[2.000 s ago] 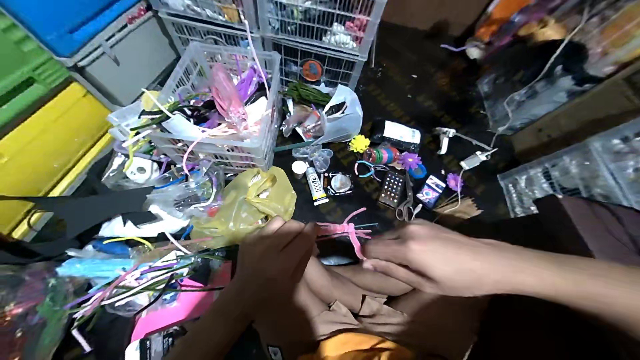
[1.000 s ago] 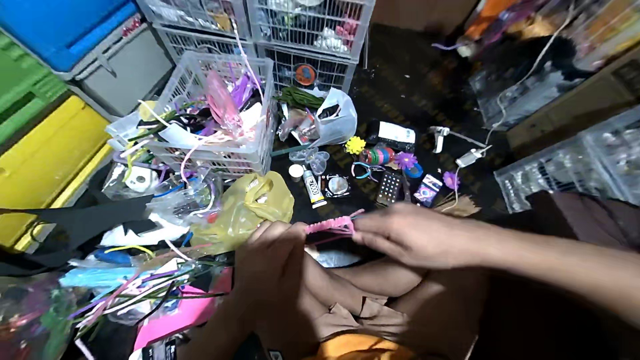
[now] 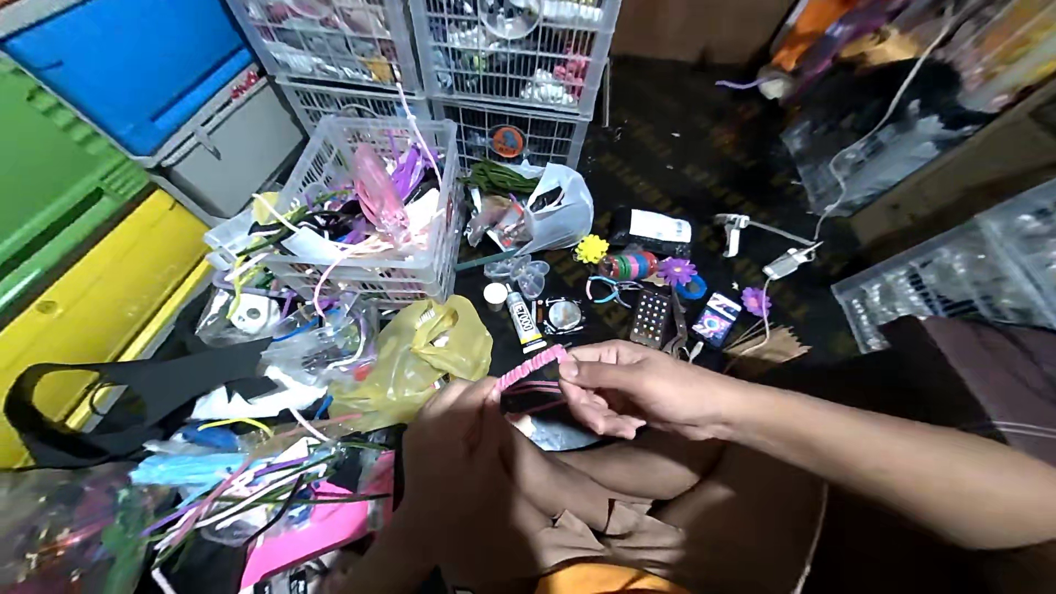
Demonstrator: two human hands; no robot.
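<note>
A pink ribbed cord piece (image 3: 532,368), slightly curved, spans the gap between my two hands. My left hand (image 3: 462,437) pinches its lower left end, and my right hand (image 3: 648,388) pinches the upper right end between thumb and fingers. Thin pink strands (image 3: 540,386) run just below it between the hands. Beyond my hands lie a glue tube (image 3: 525,322), a round white cap (image 3: 495,294), small pliers (image 3: 609,290) and a dark calculator-like pad with buttons (image 3: 652,318). A yellow plastic bag (image 3: 433,351) is beside my left hand.
A clear plastic basket (image 3: 445,247) of ribbons and cords stands ahead left, before stacked mesh drawers (image 3: 511,74). Coloured bins line the left edge. Pipe cleaners and a pink sheet (image 3: 305,528) lie at lower left. A white cable (image 3: 837,165) and a bead tray (image 3: 990,247) are at right.
The pink piece, with loose strands sticking out near my right hand two seconds ago, now shows as a ribbed length stretched between my hands. My right hand's fingers have shifted around its end.
</note>
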